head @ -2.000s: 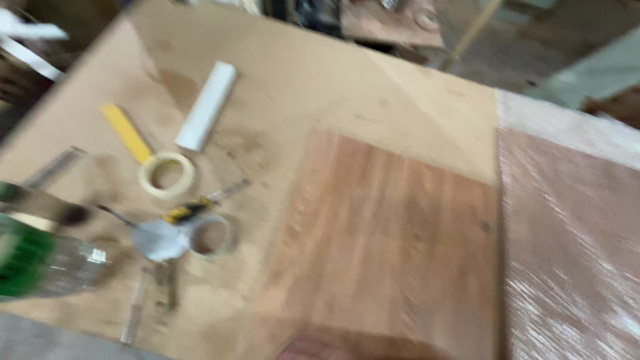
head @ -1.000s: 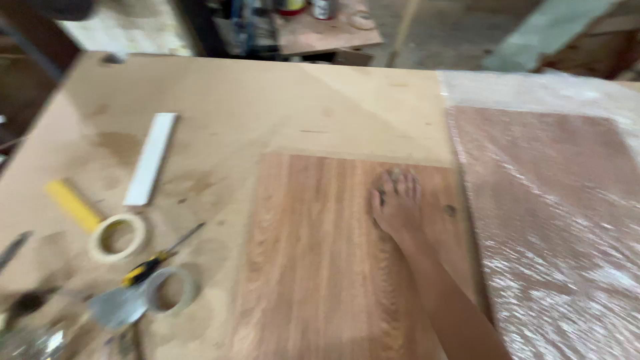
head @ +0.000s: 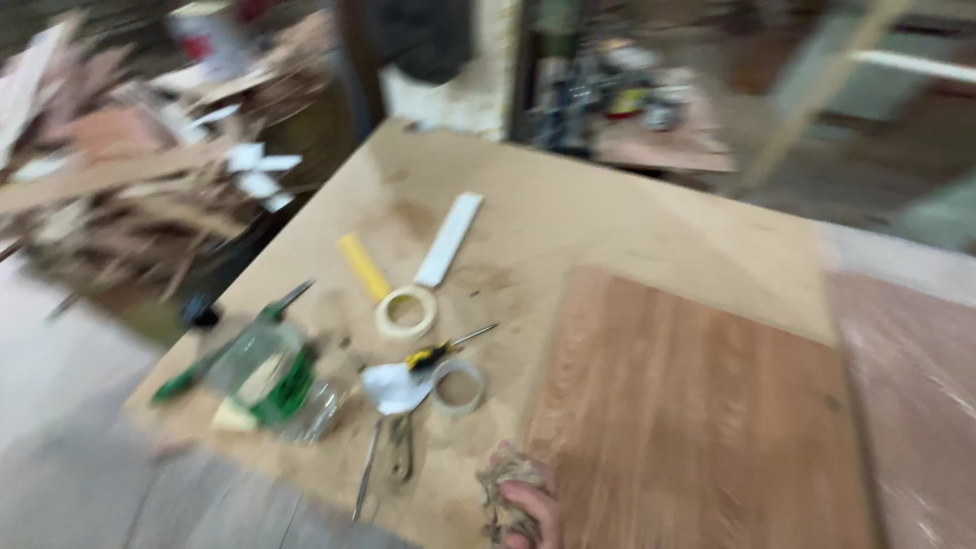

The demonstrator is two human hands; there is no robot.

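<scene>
At the bottom middle, my right hand (head: 530, 503) is closed around a crumpled greyish-brown fibrous wad (head: 507, 488), beside the left edge of a wood-grain panel (head: 686, 427) lying on the table. My left hand is out of view. Left of the wad are a metal rod (head: 367, 469) and a tan-handled tool (head: 401, 450). Above these are a roll of clear tape (head: 478, 389), a yellow-and-black screwdriver (head: 428, 357), a whitish scrap (head: 393, 387) and a roll of masking tape (head: 432, 316). A yellow strip (head: 362, 265) and a white strip (head: 450, 240) lie farther back.
A clear plastic bottle with a green label (head: 286, 393) lies at the table's left, by a green-handled tool (head: 179, 383). A plastic-wrapped panel (head: 907, 396) lies at right. Beyond the table's left edge is a heap of wood offcuts (head: 130, 198).
A second ago my right hand lay spread on the wood-grain panel, near its top. Now it is at the panel's lower left, gripping the wad. The view has swung left.
</scene>
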